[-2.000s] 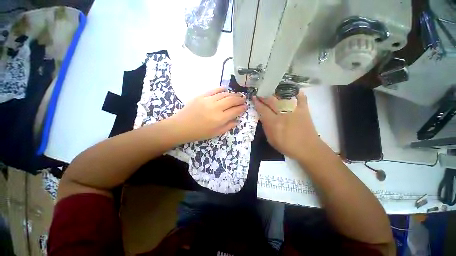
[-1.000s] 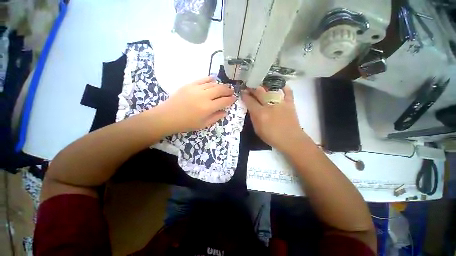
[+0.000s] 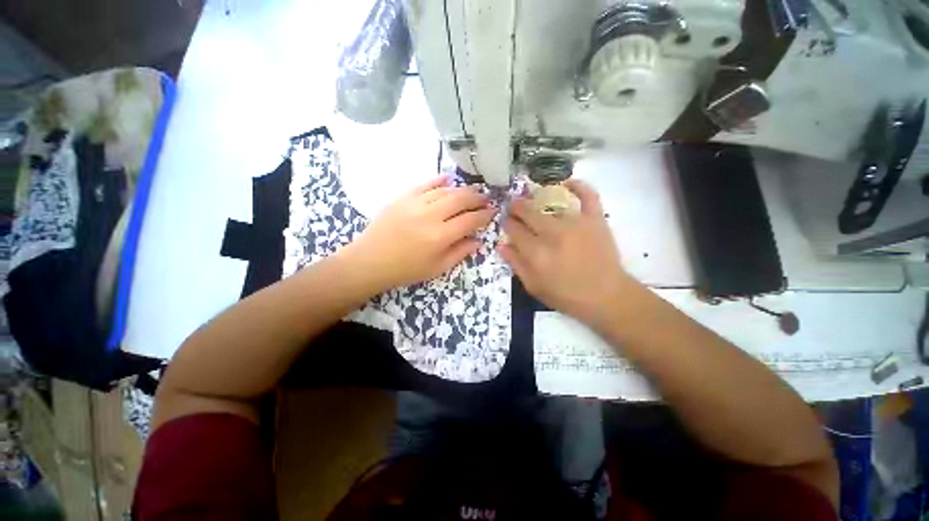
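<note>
A white lace overlay [image 3: 448, 321] lies on a black fabric panel [image 3: 522, 351] under the head of the sewing machine [image 3: 570, 81]. A black fabric tab [image 3: 237, 239] sticks out at the panel's left. My left hand [image 3: 423, 232] lies on the lace left of the presser foot [image 3: 499, 190], palm down, fingertips near the foot. My right hand [image 3: 565, 249] is on the work right of the foot, fingertips on the lace edge beside the yellowish round piece [image 3: 556, 199]. Fingertips and needle are partly hidden, so I cannot tell whether fabric is pinched.
A dark flat phone or case [image 3: 725, 222] lies right of my right hand. A plastic-wrapped grey cylinder [image 3: 375, 66] is left of the head. A printed scale [image 3: 611, 363] runs along the front edge. Cut pieces [image 3: 61, 275] lie on a blue-edged support at left.
The camera view has shifted and turned. Both hands stay close to the presser foot. My right fingertips sit a little lower on the lace edge than before.
</note>
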